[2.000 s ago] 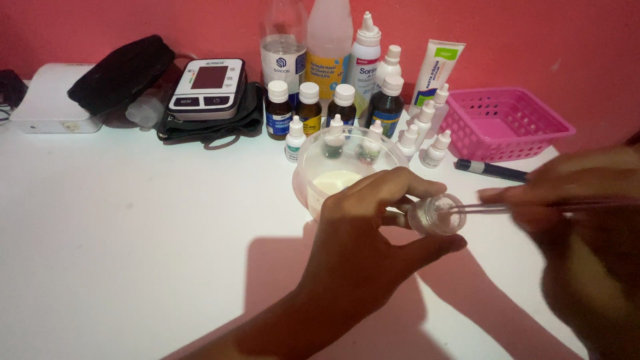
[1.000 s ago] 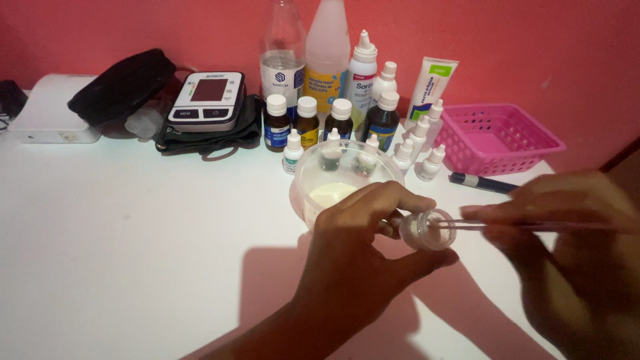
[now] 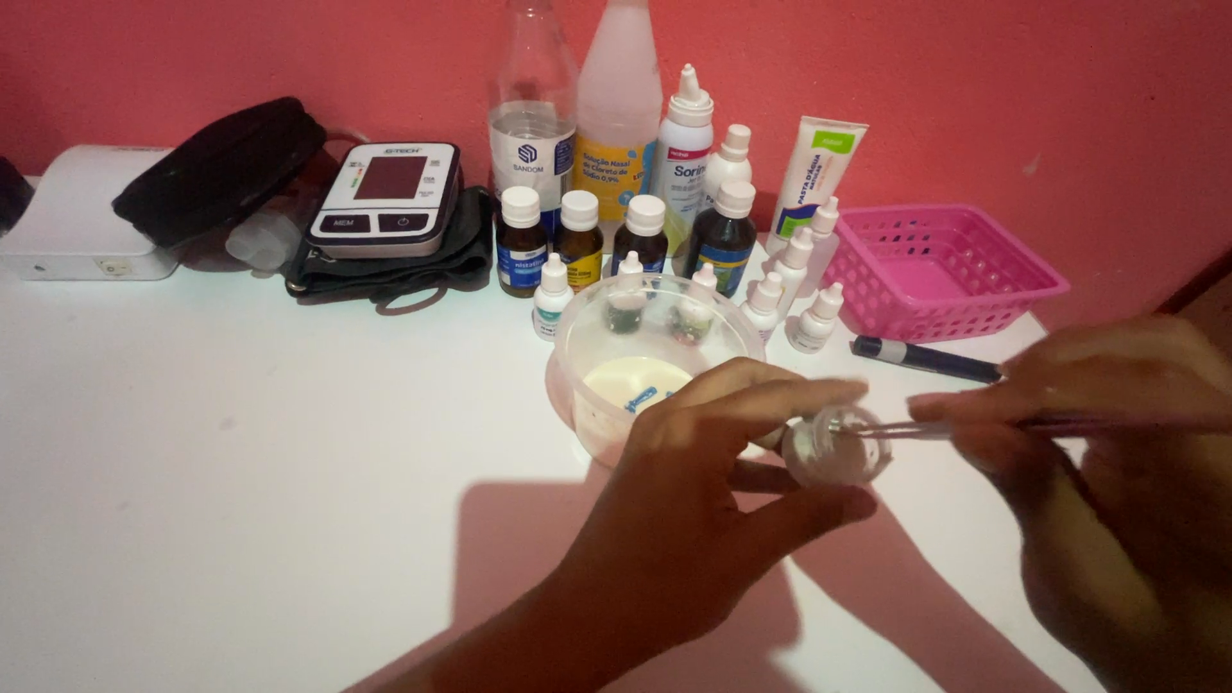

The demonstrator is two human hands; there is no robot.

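My left hand holds a small clear jar by its sides, tilted with its mouth toward the right. Between the fingers of my right hand is a thin metal tool, perhaps tweezers, whose tip lies inside the jar's mouth. What the jar contains is too blurred to tell. Just behind my left hand stands a round translucent plastic tub with pale liquid and something blue at its bottom; my fingers hide part of it.
Behind the tub stand dropper bottles, brown medicine bottles, tall plastic bottles and a cream tube. A pink basket and dark pen-like object lie right. Left are a blood pressure monitor, black case and white device.
Both hands keep their grip, and the tool's tip shows slightly deeper in the jar than two seconds ago.
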